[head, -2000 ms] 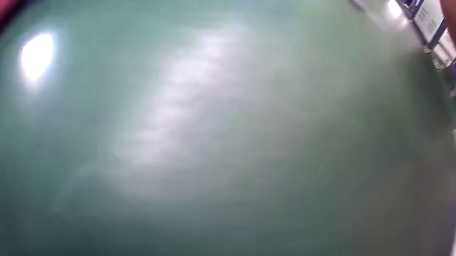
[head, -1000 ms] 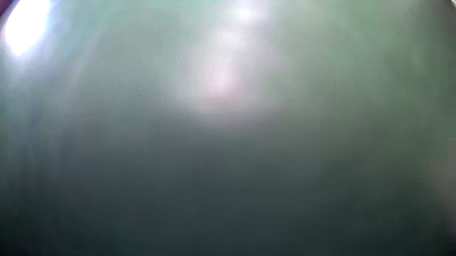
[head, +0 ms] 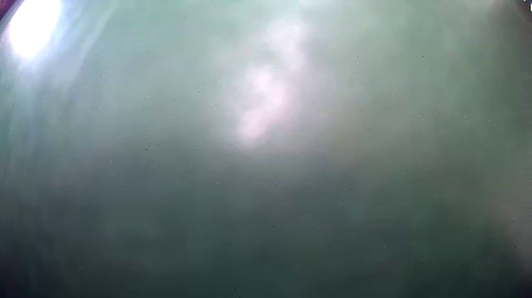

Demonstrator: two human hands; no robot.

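A glossy green surface [head: 361,192] fills nearly the whole head view, close to the camera and blurred. It has fine dark and light specks. A pale pinkish reflection lies on it near the upper middle, and a bright white glare is at the top left. The lower part is darker. Neither of my hands is in the picture. No held object can be seen.
A small dark red patch [head: 8,4] shows at the top left corner; I cannot tell what it is. A tiny bright bit shows at the top right corner. A dim pale area is at the right edge.
The equipment seen at the upper right two seconds ago has left the view. The green surface looks closer. Since one second ago, the pale reflection has changed shape slightly.
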